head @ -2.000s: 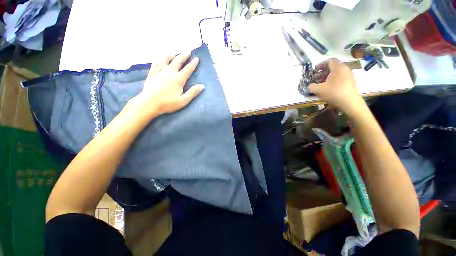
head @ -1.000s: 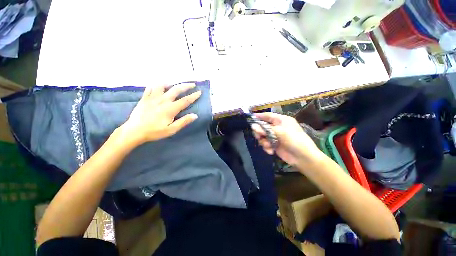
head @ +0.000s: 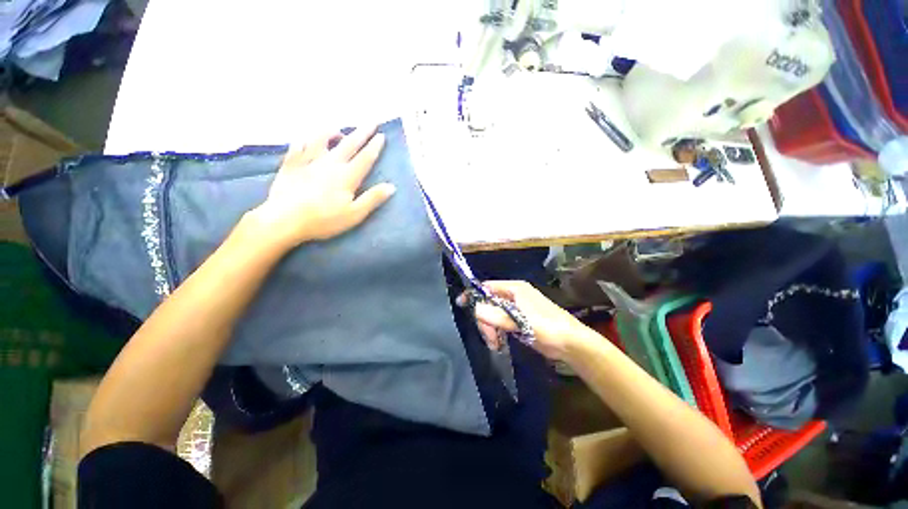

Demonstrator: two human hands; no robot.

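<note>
A grey-blue denim panel (head: 329,298) with a whitish floral trim lies over the table's front edge and hangs over the lap. My left hand (head: 324,194) rests on it with fingers spread, palm down. My right hand (head: 513,318) is shut on the patterned handles of the fabric shears (head: 450,247). Their blades point up and left along the panel's right edge. Whether the blades are parted or bite into the cloth cannot be told.
The cream sewing machine (head: 727,70) stands at the back right. Snips (head: 609,127), a tan block (head: 667,175) and a small cluster (head: 705,159) lie on the table. Red baskets (head: 811,124) stand far right; green and red baskets (head: 702,368) hold panels below the table.
My right hand has taken the shears from the table, carried them left and brought the blades to the panel's right edge. My left hand stays on the panel; the panel's top corner has shifted.
</note>
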